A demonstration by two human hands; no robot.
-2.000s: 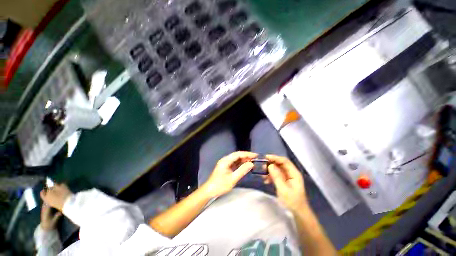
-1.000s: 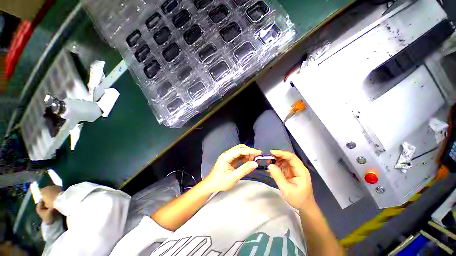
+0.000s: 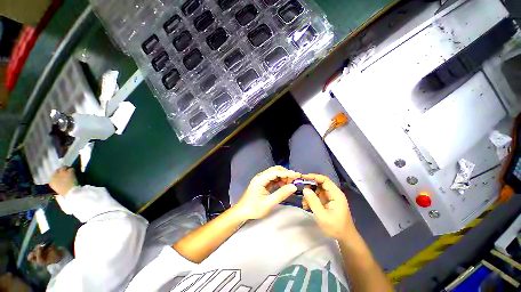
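A small dark watch case [image 3: 305, 185] with a shiny rim is held above my lap, seen tilted. My left hand [image 3: 267, 193] grips its left end between thumb and fingers. My right hand [image 3: 329, 206] grips its right end the same way. The fingertips cover both ends of the case. A clear blister tray [image 3: 220, 102] lies on the green bench in front of me, with dark cases in many of its square pockets.
A white machine [image 3: 380, 122] with a red stop button [image 3: 423, 199] and an orange connector [image 3: 340, 120] stands at the right. A white fan [image 3: 94, 126] stands on the left bench. A coworker's white sleeve [image 3: 108, 219] is at lower left.
Both hands stay at the lap on the case, which has turned slightly between the fingertips. The coworker's one hand has moved up toward the fan. The view has shifted slightly since the earliest frame.
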